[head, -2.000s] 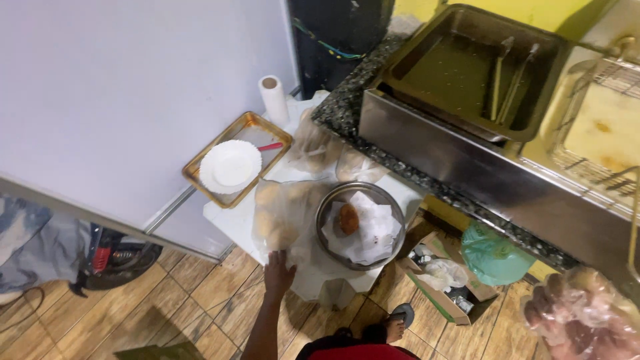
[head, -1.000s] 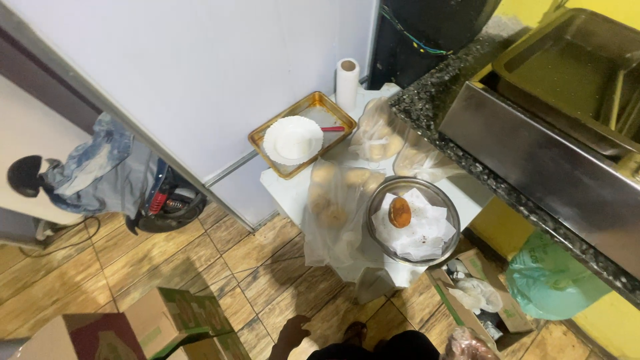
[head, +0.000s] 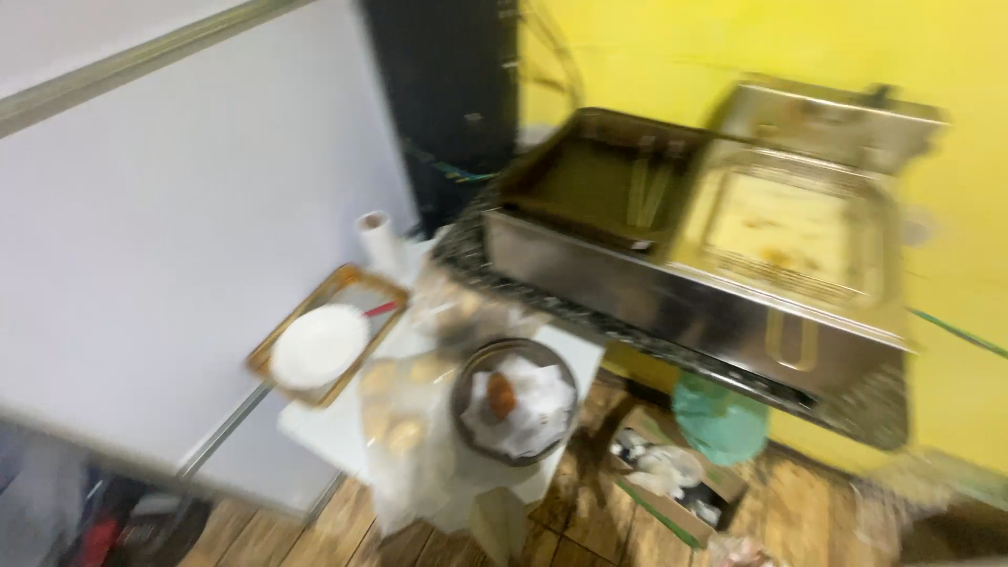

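My right hand [head: 742,551], in a clear plastic glove, shows only as a blurred sliver at the bottom edge, below the open cardboard box; its fingers are hidden. My left hand is out of view. On the white table [head: 315,429] a round metal pan [head: 457,394] holds white paper with one browned fried piece [head: 501,396]. Left of it lies a clear plastic bag of pale rounded pieces [head: 405,435]. A metal tray [head: 346,276] carries a white dish [head: 319,346] and a red-handled utensil [head: 381,309]. On the counter, the fryer [head: 787,228] contains pale yellow, cloudy oil with a wire basket.
A dark metal pan [head: 598,185] with tongs [head: 650,193] sits left of the fryer on the granite counter [head: 465,256]. A paper roll [head: 380,240] stands at the table's back. Below the counter are a green plastic bag [head: 720,417] and a cardboard box [head: 661,516] on the floor.
My left hand, at the plastic bag two seconds ago, has left the view. My gloved right hand now shows far less than it did then. The view has swung toward the fryer.
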